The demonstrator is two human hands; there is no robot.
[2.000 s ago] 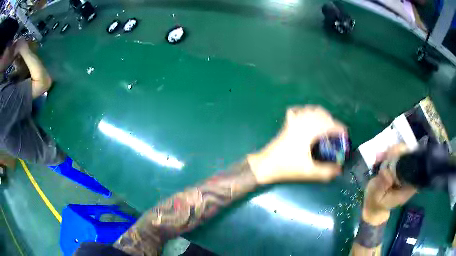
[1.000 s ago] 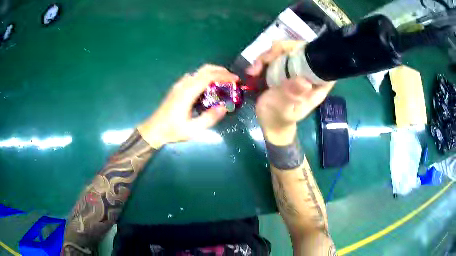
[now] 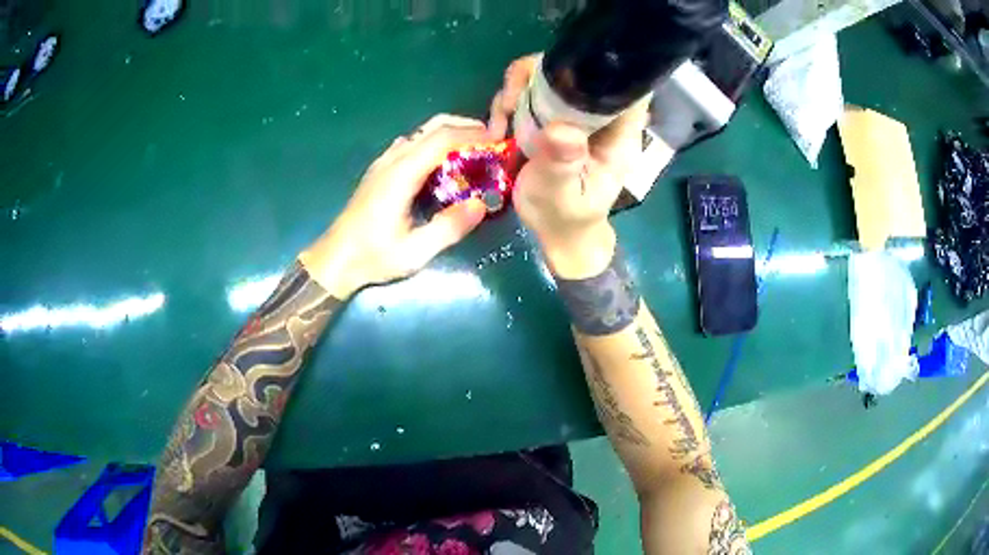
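Note:
My left hand (image 3: 396,206) holds the unit housing by its sides, with the circuit board (image 3: 474,177) at its open end lit red, pink and purple. A small round end piece (image 3: 491,199) shows at the board's lower edge. My right hand (image 3: 569,179) is closed round the pale-taped grip of the electric screwdriver (image 3: 618,54), which is tilted with its thick black barrel up and to the right. Its tip is hidden by my fingers, close to the board's right side. Tiny bright screws (image 3: 497,256) lie on the table below.
The screw feeder (image 3: 694,103) stands behind the screwdriver. A smartphone (image 3: 721,255) lies to the right, then cardboard (image 3: 884,179), a whitish plastic bag (image 3: 882,320) and a shiny black heap (image 3: 962,217). Round white-faced discs (image 3: 162,13) lie far left. A blue stool (image 3: 106,510) stands at lower left.
The view has swung right and down since the first frame. Both hands came together, with the screwdriver now at the board. The board's lights turned clearly red and pink. The screwdriver has tilted more upright.

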